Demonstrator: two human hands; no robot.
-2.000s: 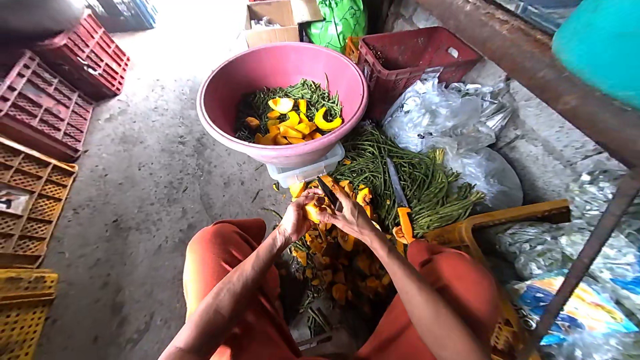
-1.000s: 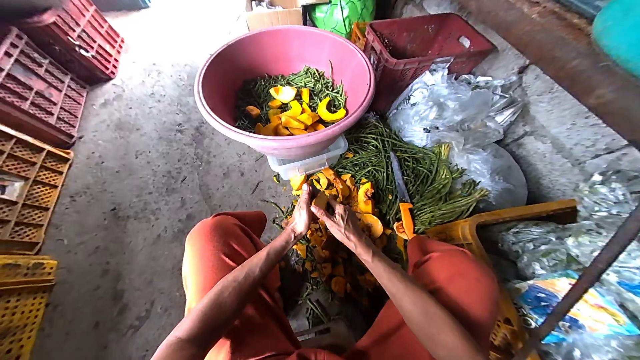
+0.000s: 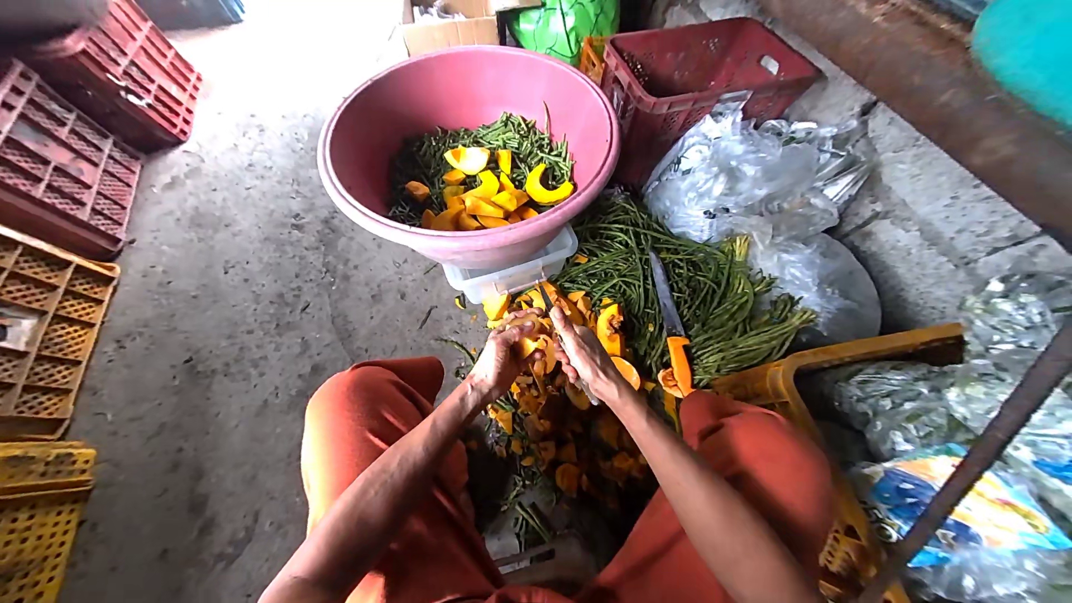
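Observation:
My left hand [image 3: 505, 356] is closed around a squash piece [image 3: 529, 333] between my knees. Close beside it on the right, my right hand [image 3: 581, 350] grips a small knife [image 3: 546, 295], its dark blade pointing up and away from me. Below both hands lies a heap of orange squash pieces and peelings [image 3: 569, 427]. A large knife with an orange handle [image 3: 680, 365] rests on a pile of long green beans [image 3: 712, 293] to the right. Beyond my hands, a pink plastic basin [image 3: 377, 219] holds cut green beans and yellow squash chunks [image 3: 486, 201].
Under the basin is a clear plastic container [image 3: 511, 276]. Plastic crates [image 3: 59, 327] line the left side. A dark red crate [image 3: 712, 92], clear plastic bags [image 3: 737, 176] and a yellow crate [image 3: 871, 345] stand at the right. A rusty metal bar [image 3: 988, 461] slants across the lower right.
The small knife, largely hidden by my hands one second ago, shows again with its blade up. My hands stay over the heap, slightly farther apart.

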